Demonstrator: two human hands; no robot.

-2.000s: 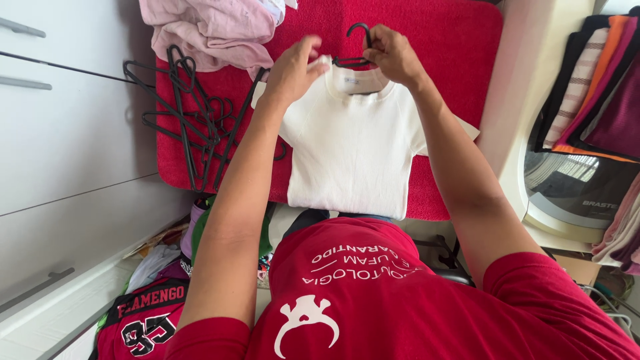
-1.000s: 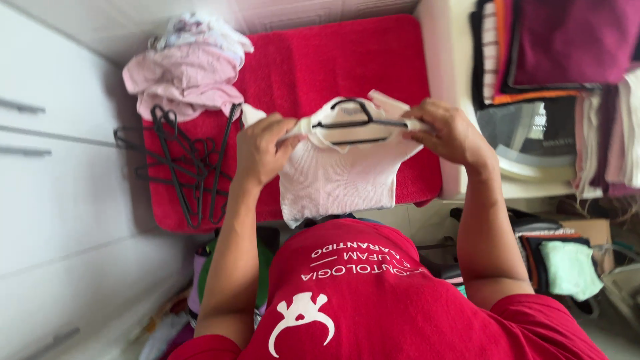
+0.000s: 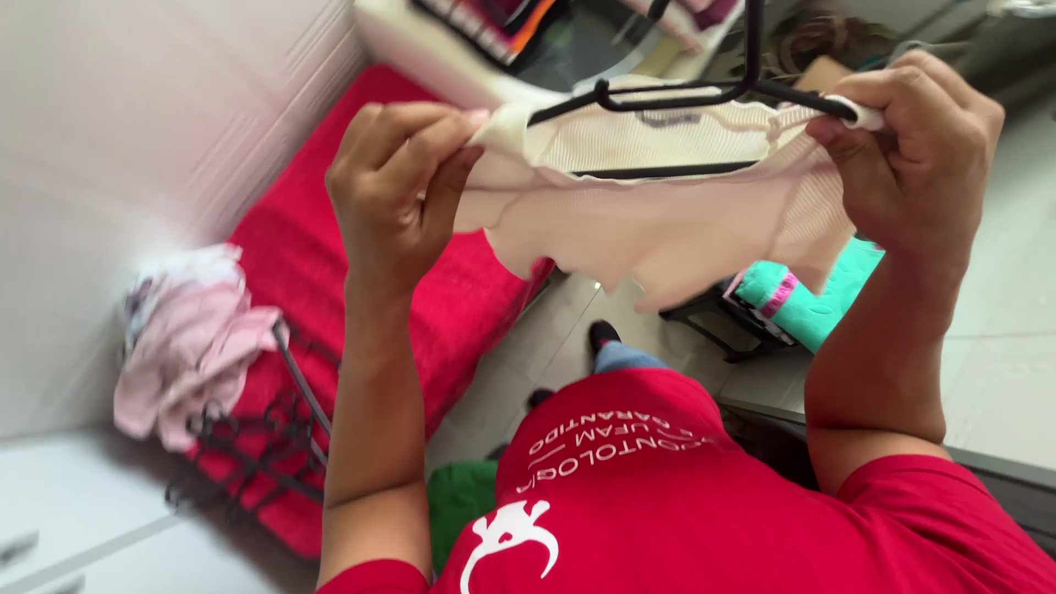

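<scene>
A cream ribbed shirt [image 3: 660,223] hangs spread between my hands, with a black plastic hanger [image 3: 660,103] inside its neckline. My left hand [image 3: 404,181] pinches the collar and shoulder at one end of the hanger. At the other end, my right hand [image 3: 916,157] grips the collar edge together with the hanger's arm. The hanger's hook points up and leaves the frame at the top. Most of its lower bar is hidden by the cloth.
A red towel-covered surface [image 3: 445,305] lies at left, bearing a pile of pink clothes [image 3: 198,346] and several black hangers [image 3: 256,454]. White drawers [image 3: 107,528] are at lower left. Folded turquoise cloth [image 3: 817,289] and a pale counter [image 3: 1006,346] are at right.
The shirt lay on the red towel two seconds ago; it is now lifted off it, with the hanger in its neckline. The view has swung toward the right.
</scene>
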